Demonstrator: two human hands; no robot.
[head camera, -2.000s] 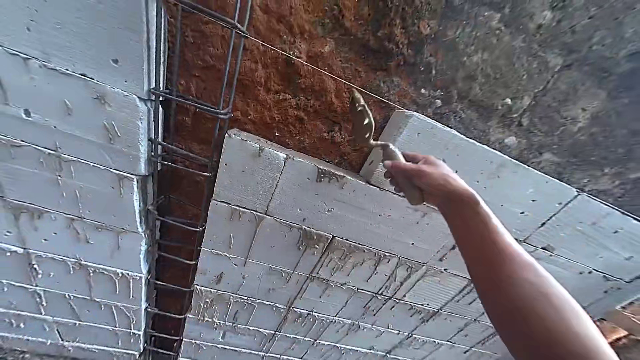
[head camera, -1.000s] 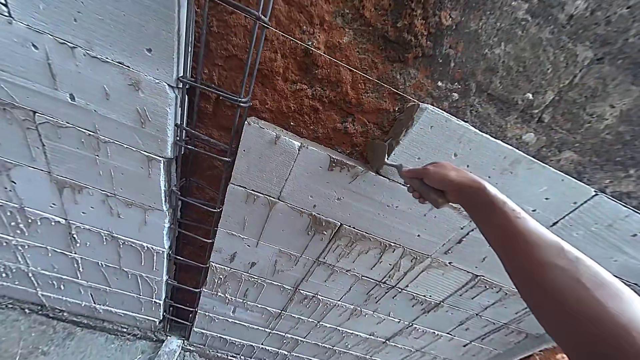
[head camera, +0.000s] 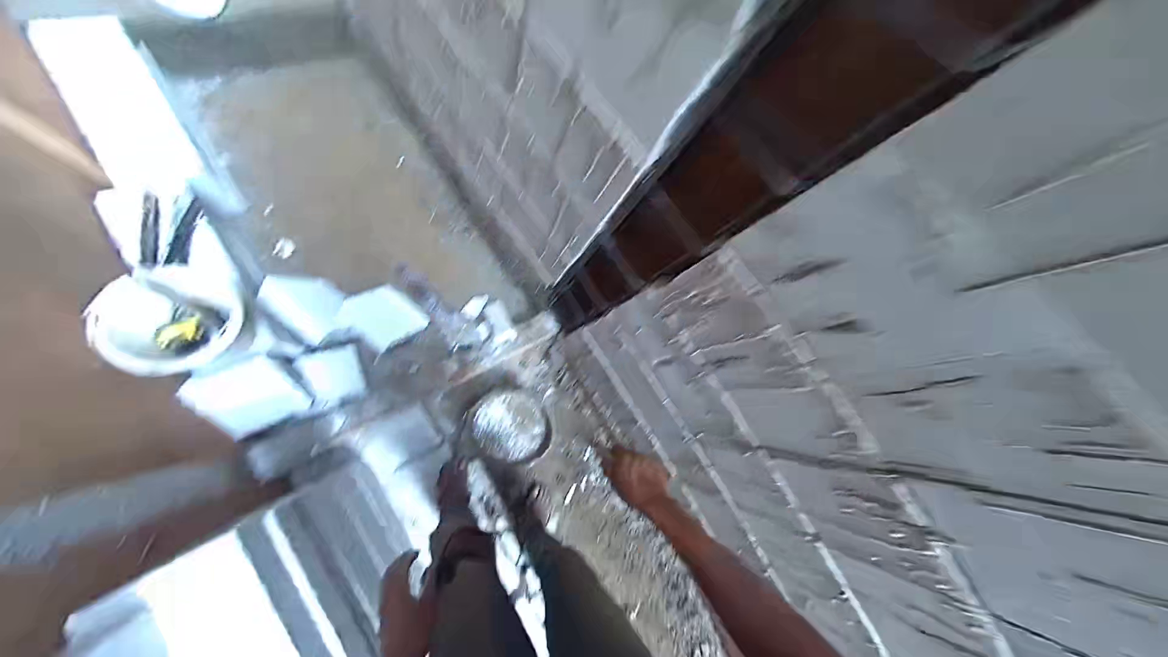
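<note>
The view is blurred and looks down the block wall. My right hand (head camera: 636, 476) is low beside the light block wall (head camera: 821, 392), to the right of a round container of grey material (head camera: 509, 426), apart from it. No trowel can be made out at it. My left hand (head camera: 400, 593) shows only in part at the bottom, beside my legs, and what it holds, if anything, cannot be told. The round container stands on the ground just beyond my feet.
A white bucket (head camera: 100, 333) with something yellow (head camera: 180, 332) inside stands at the left. Near it lie pale blocks (head camera: 245, 394) and rubble. A dark reddish vertical gap (head camera: 730, 146) splits the wall. Grit covers the ground by the wall's foot.
The view has swung sharply down from the wall's top course. My right hand, which held a trowel at a block joint there, is now down near the ground by the wall.
</note>
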